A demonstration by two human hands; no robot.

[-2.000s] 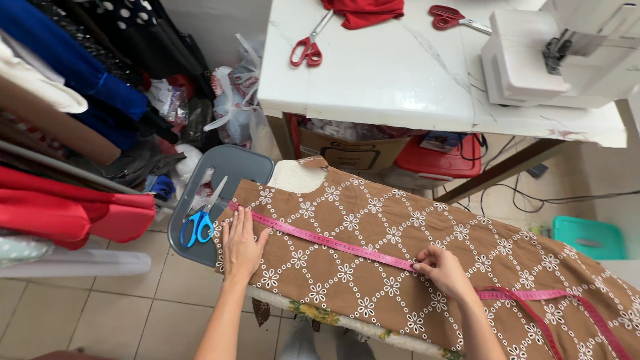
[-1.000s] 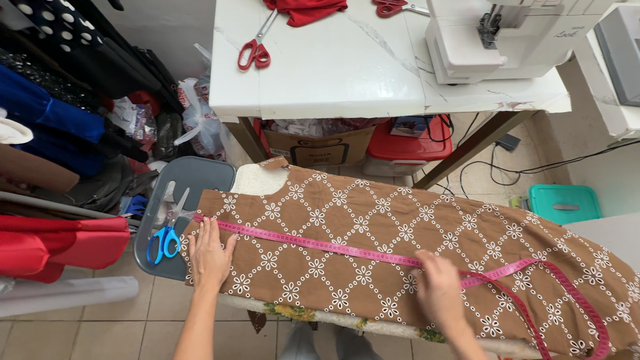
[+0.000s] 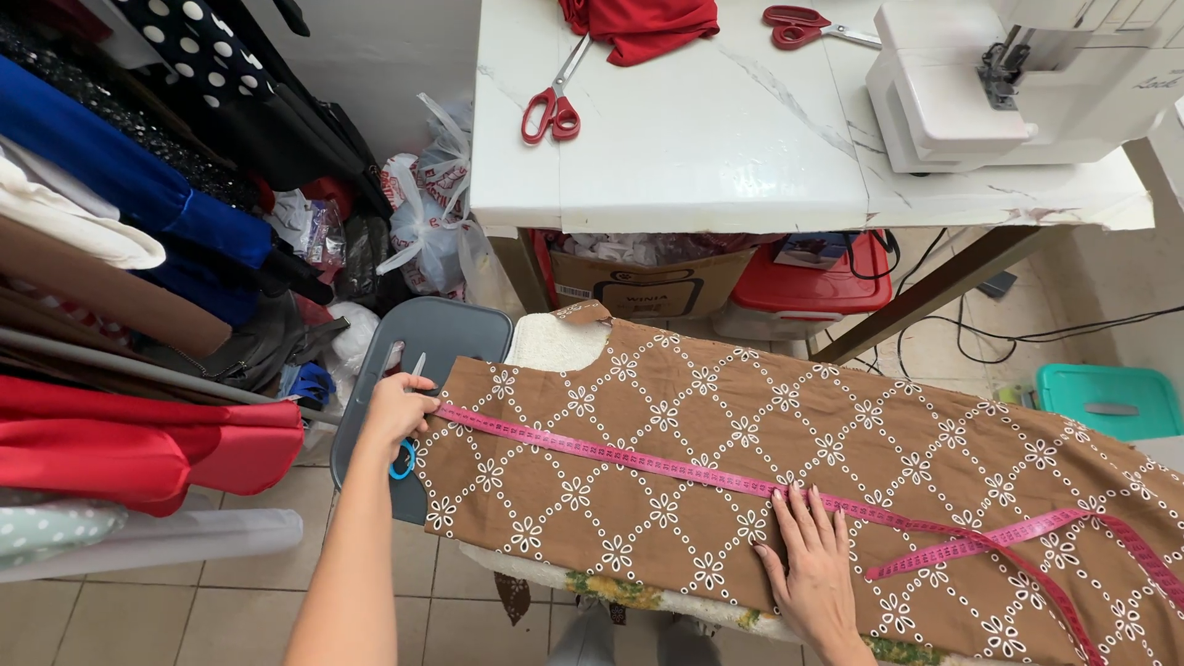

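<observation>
Brown fabric with white embroidered flowers point(image 3: 638, 555) lies along a padded ironing board point(image 3: 555, 344). A pink tape measure point(image 3: 638, 456) runs lengthwise over it, its far part looped on the fabric at the right. My left hand point(image 3: 400, 412) pinches the tape's end at the fabric's left edge, above the grey tray-like end of the board point(image 3: 444, 328). Under that hand, blue-handled scissors point(image 3: 402, 460) are mostly hidden. My right hand point(image 3: 812, 560) rests flat on the fabric, fingers spread, fingertips at the tape's lower edge, gripping nothing.
Beyond the board stands a white marble-patterned table point(image 3: 684, 139) with red-handled scissors point(image 3: 552, 116), another red-handled pair point(image 3: 800, 26), red cloth point(image 3: 652, 28) and a white sewing machine point(image 3: 962, 102). Hanging clothes point(image 3: 139, 444) crowd the left. Below the table are a cardboard box point(image 3: 647, 287) and a red-lidded bin point(image 3: 814, 273).
My left hand has gone from lying flat on the fabric to pinching the tape's end. My right hand, closed at the tape two seconds ago, now lies spread on the fabric.
</observation>
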